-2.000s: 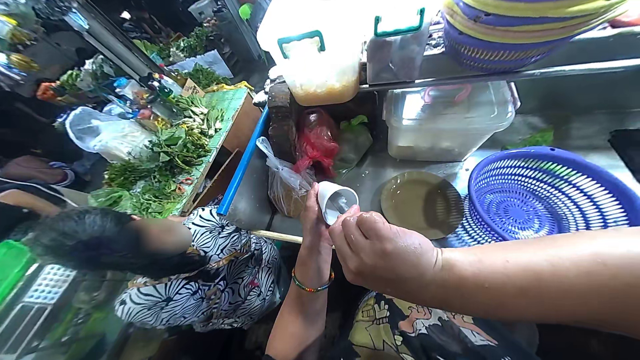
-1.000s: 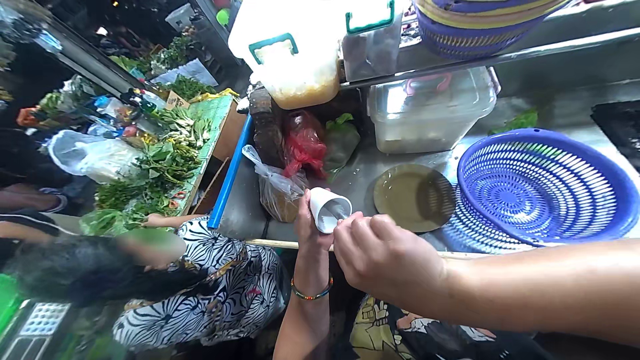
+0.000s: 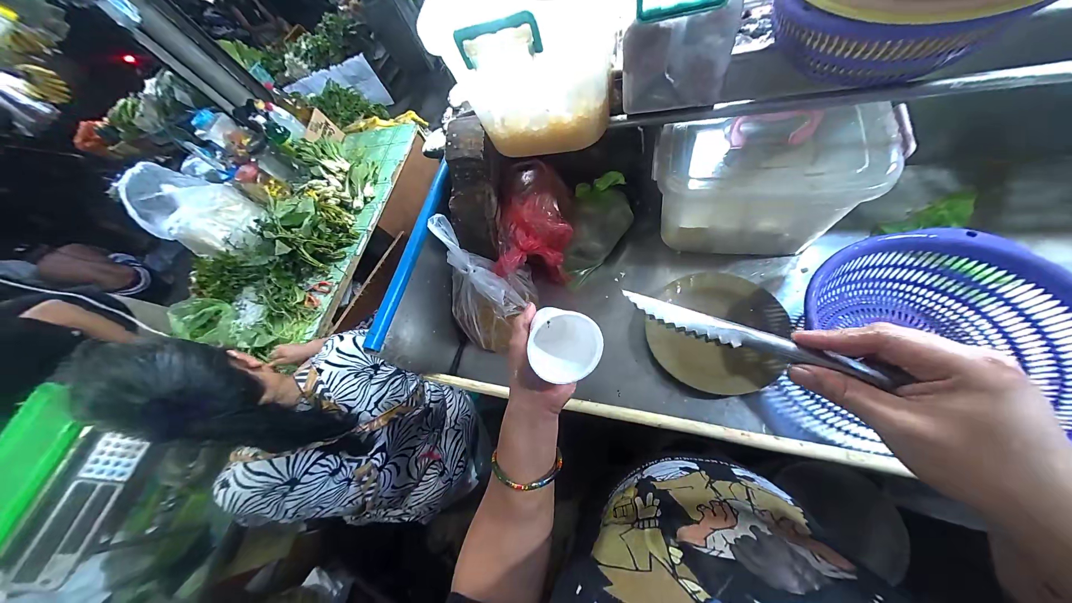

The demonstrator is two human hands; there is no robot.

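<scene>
My left hand (image 3: 540, 368) grips a white plastic cup (image 3: 564, 346), its open mouth turned up toward the camera. In my right hand (image 3: 921, 402) is a metal knife with a serrated edge (image 3: 703, 322), its blade pointing left above a round tan plate (image 3: 712, 368). The cup and the knife are apart. Just behind the cup stands a knotted clear plastic bag with brown contents (image 3: 481, 301). A purple plastic basket (image 3: 946, 243) lies beneath and beyond my right hand.
Behind are a red plastic bag (image 3: 532, 218), a bag with greens (image 3: 599, 218) and a lidded clear plastic box (image 3: 754, 201). A shelf above holds more tubs (image 3: 544, 92). At left, a person in a patterned top (image 3: 360, 435) is beside a table of leafy vegetables (image 3: 310, 226).
My right hand was at the cup in both earlier frames. It has moved right, away from the cup, and the knife now shows in it. My left hand still holds the cup.
</scene>
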